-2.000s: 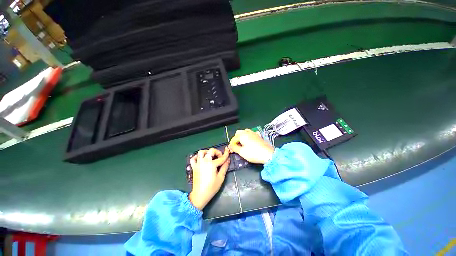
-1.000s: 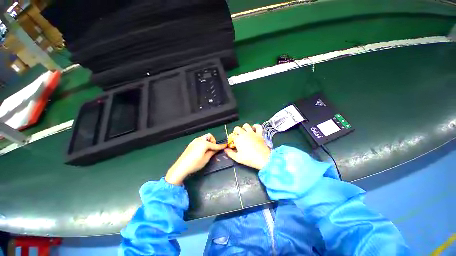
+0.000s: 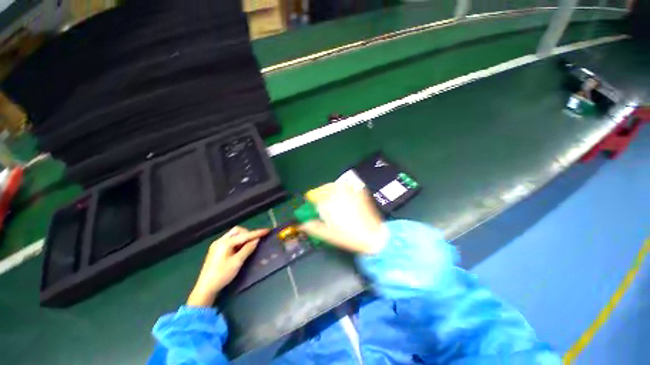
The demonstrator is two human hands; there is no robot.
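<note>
A phone screen [image 3: 265, 262], dark back up, lies on the green bench in front of me. My left hand [image 3: 227, 260] is at its left end, fingertips on its upper edge. My right hand [image 3: 348, 217], blurred, holds a green adapter board [image 3: 306, 212] over the screen's right part. An orange-brown flex [image 3: 289, 234] shows at the board's lower left, over the screen; whether it is joined to the screen I cannot tell. The black tester box [image 3: 388, 187] lies beyond my right hand, which hides most of the ribbon cable.
A black foam tray [image 3: 160, 241] stands at the left, with dark screens in its two left pockets and one back up in the right pocket. Stacked foam trays [image 3: 142, 85] rise behind it. A small dark connector [image 3: 336, 118] lies by the white line. A person's hand [image 3: 590, 87] shows far right.
The view has turned to the right. My hands have moved apart; the right one has drawn back with the green board, uncovering the orange flex. The left remains at the screen.
</note>
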